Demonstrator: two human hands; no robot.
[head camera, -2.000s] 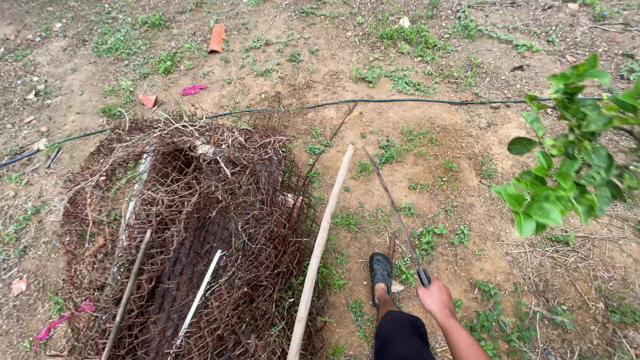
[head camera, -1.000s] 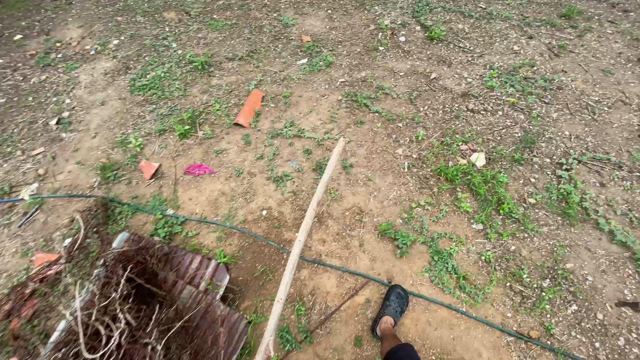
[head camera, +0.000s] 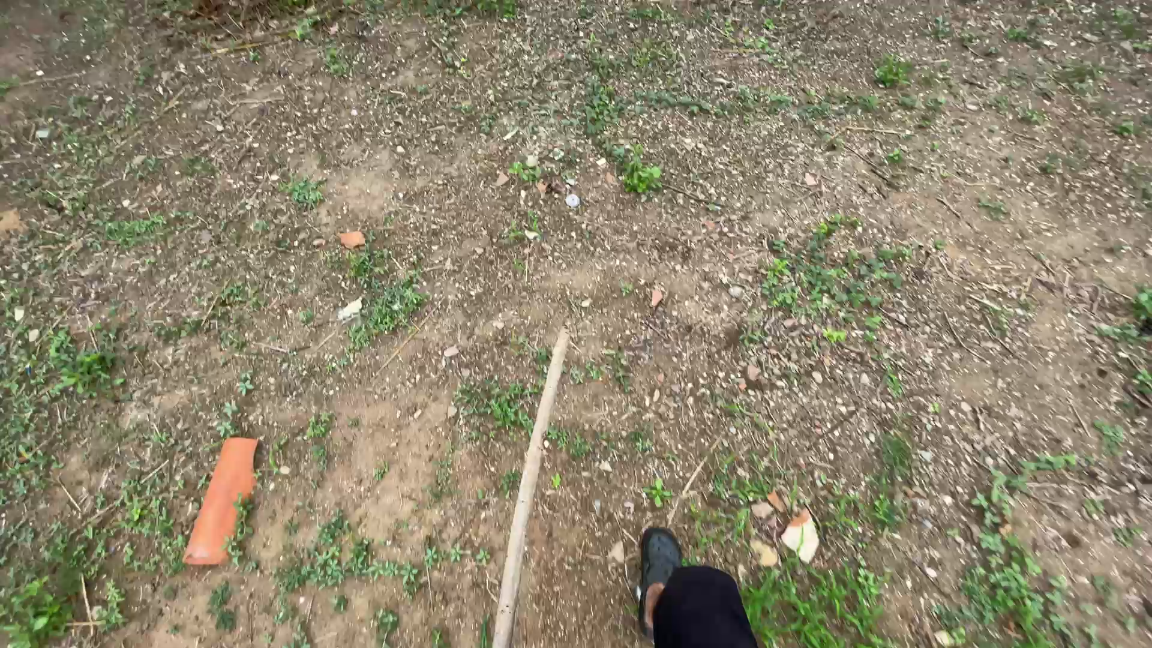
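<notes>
A long pale wooden pole rises from the bottom edge to just below the middle of the head view, its far tip over the dirt. Whatever holds its near end lies below the frame. Neither my left hand nor my right hand shows. Right of the pole are my foot in a dark clog and my dark-clothed knee. No machete is visible now.
A curved orange clay tile lies on the ground at the lower left. Beside my foot are a pale shard and grass. Small stones, twigs and low weeds dot the bare soil.
The view has moved forward over the ground; the wire heap and the hose have left it. The pole has come along. My right hand with the machete, seen two seconds ago, is out of frame.
</notes>
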